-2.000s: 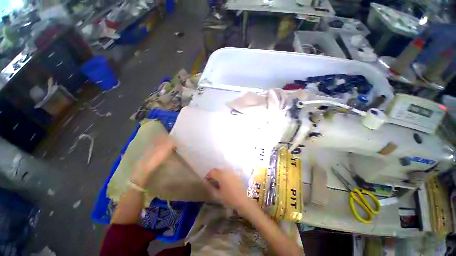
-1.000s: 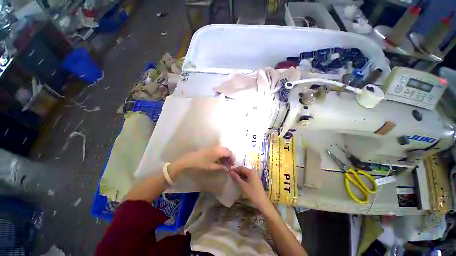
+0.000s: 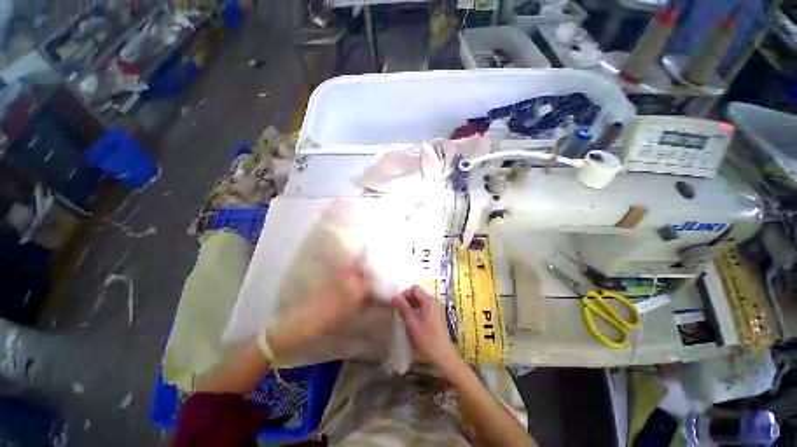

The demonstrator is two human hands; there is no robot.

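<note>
A beige fabric panel (image 3: 301,279) lies on the white table left of the sewing machine (image 3: 603,209). Part of it hangs over the table's front edge. My left hand (image 3: 328,306) is blurred and lies on the panel; its fingertips are lost in the lamp glare. My right hand (image 3: 421,321) pinches the panel's edge between thumb and fingers, just left of the yellow PIT tape (image 3: 479,306). Crumpled beige cloth (image 3: 398,168) lies behind the needle area. The needle and presser foot are hard to make out in the glare.
Yellow-handled scissors (image 3: 610,316) lie right of a beige block (image 3: 527,297). A white bin (image 3: 376,105) with dark scraps stands behind the machine. An olive-beige cloth pile (image 3: 205,301) lies over a blue crate (image 3: 325,393) at the left. The lamp (image 3: 599,168) is above the machine head.
From two seconds ago, the panel has come from the crate onto the table. Since one second ago, my left hand has moved slightly left, away from my right, which still pinches the edge.
</note>
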